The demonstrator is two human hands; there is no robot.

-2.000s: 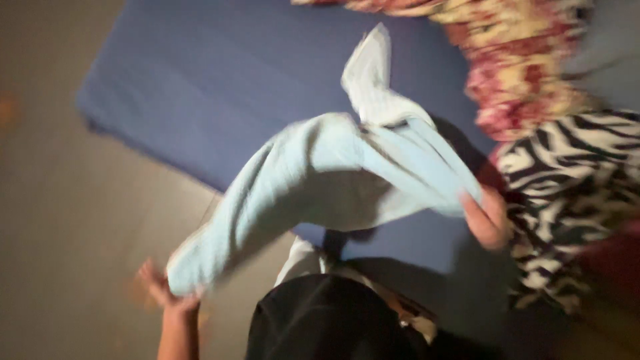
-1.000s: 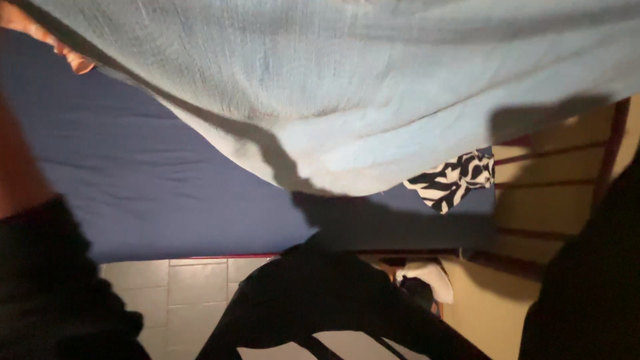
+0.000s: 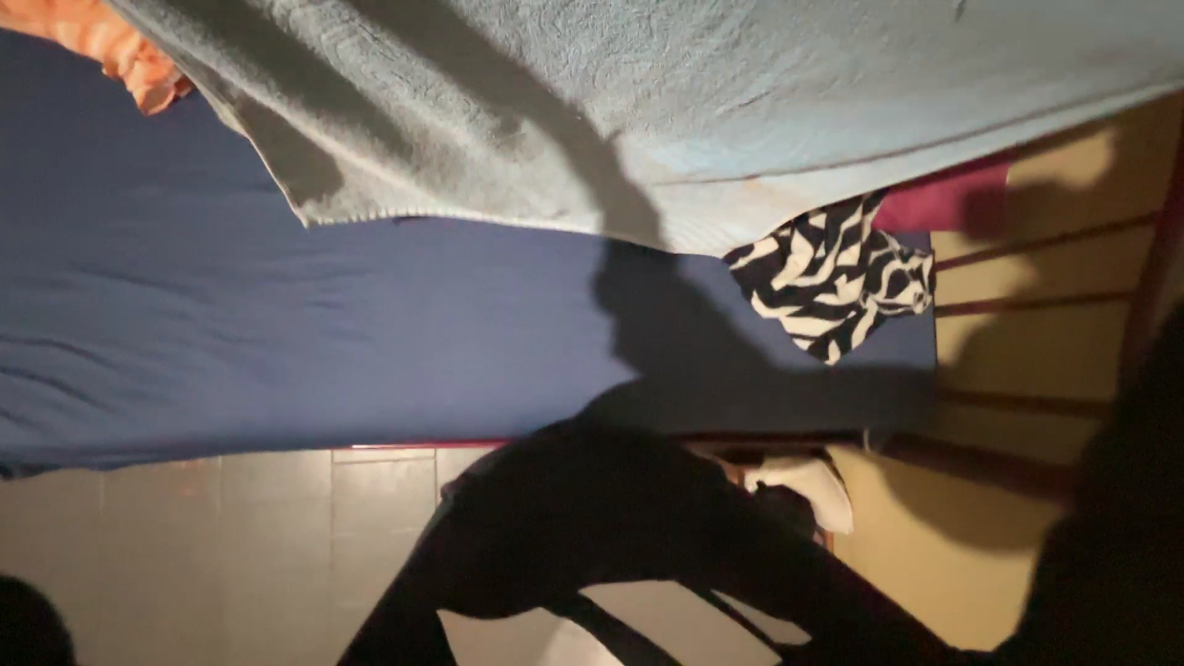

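Note:
A large pale blue-grey cloth (image 3: pixel 573 120), towel-like in texture, spans the upper part of the head view. Its lower edge hangs above or over a bed with a dark blue sheet (image 3: pixel 370 324). Neither my left hand nor my right hand is in the picture, so what they hold cannot be told. Dark sleeves or clothing fill the lower left corner and the right edge. The cloth's right part reaches past a crumpled black-and-white patterned cloth (image 3: pixel 814 277). Shadows fall across the cloth and the sheet.
An orange cloth (image 3: pixel 139 69) lies at the upper left, a dark red one (image 3: pixel 943 199) beside the patterned cloth. A bed frame with reddish-brown bars (image 3: pixel 1036 402) stands at the right by a yellowish wall. Tiled floor (image 3: pixel 268 527) and a white item (image 3: pixel 814 490) show below the bed.
The pale cloth, bunched between both hands two seconds back, is now spread wide. Both hands have gone out of view. The view has shifted strongly. More of the patterned cloth shows than one second ago.

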